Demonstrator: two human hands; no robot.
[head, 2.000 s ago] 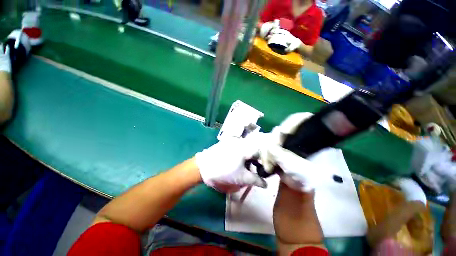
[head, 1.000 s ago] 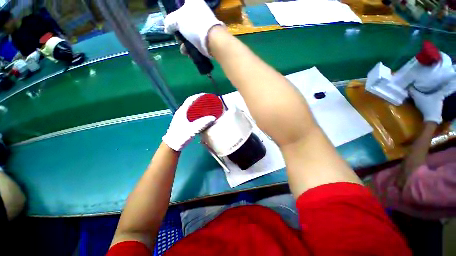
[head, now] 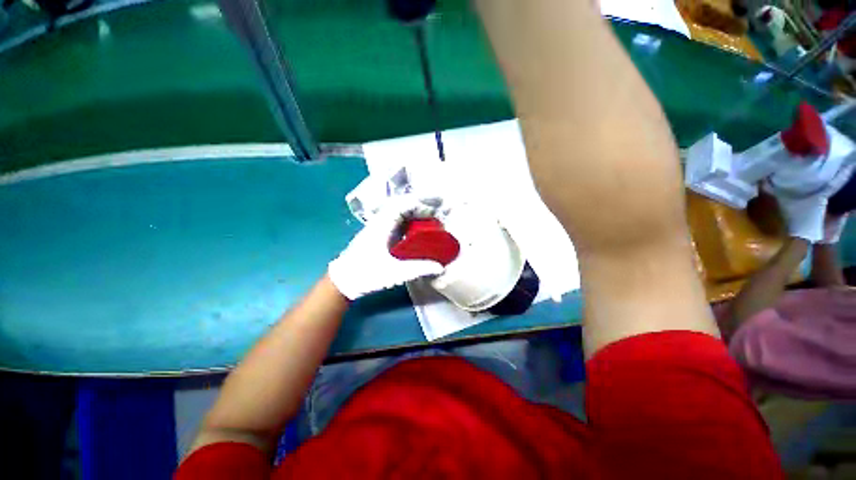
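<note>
The white appliance body (head: 483, 265) lies on the white sheet (head: 488, 159), with its black housing (head: 518, 290) at the lower right. My gloved left hand (head: 383, 258) grips it around the red end cap (head: 427, 245). A boxy white part (head: 377, 192) shows just above that hand. The electric screwdriver (head: 411, 7) is cut off by the top edge; its thin bit (head: 431, 94) points down above the sheet, apart from the body. My right forearm reaches up past the top edge, so my right hand is out of view.
A metal post (head: 272, 80) stands at the edge of the green conveyor (head: 150, 84), left of the sheet. The teal bench (head: 160, 244) runs to the left. At the right, a neighbour's gloved hands hold another white and red appliance (head: 802, 141) over an orange-brown pad (head: 718, 239).
My right hand and most of the screwdriver have gone out past the top edge. The bit no longer meets the body. The red cap is tilted differently, and the boxy white part now shows.
</note>
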